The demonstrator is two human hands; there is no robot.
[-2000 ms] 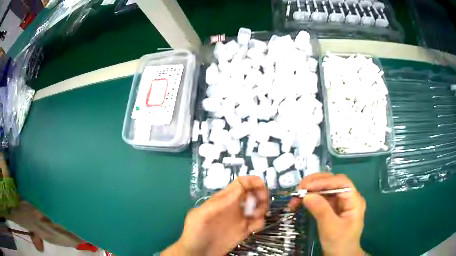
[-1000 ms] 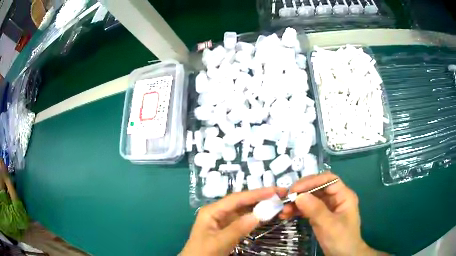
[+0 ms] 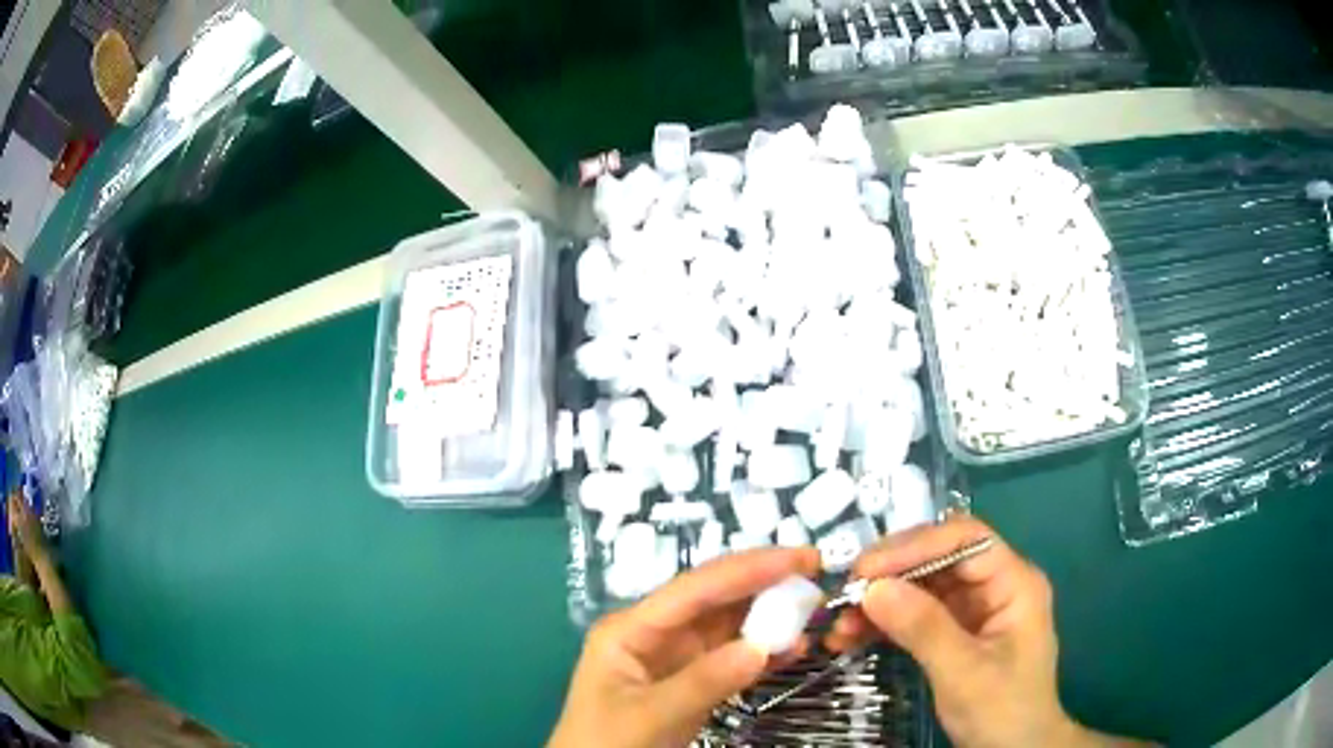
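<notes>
My left hand (image 3: 680, 643) holds a chunky white plastic head (image 3: 782, 615) between thumb and fingers, at the bottom centre. My right hand (image 3: 958, 628) holds a thin silver rod (image 3: 947, 561) with a small white fitting (image 3: 854, 590) at its left end. The fitting end points at the head; fingers hide whether they touch. Below the hands lies a heap of silver rods (image 3: 833, 709), partly covered by them. A large clear tray heaped with white heads (image 3: 746, 336) lies just beyond the hands.
A tub of small white fittings (image 3: 1020, 314) stands right of the heads. An empty-looking grooved blister tray (image 3: 1235, 351) lies at far right. A lidded clear box (image 3: 465, 460) with a printed card stands left. A white post (image 3: 417, 110) and a filled tray (image 3: 936, 44) stand behind. A person's green sleeve (image 3: 44, 658) shows at far left.
Two seconds ago the hands were apart; my left hand has since brought the white head to the rod's fitting end. The rod now tilts up to the right. The camera view has shifted slightly.
</notes>
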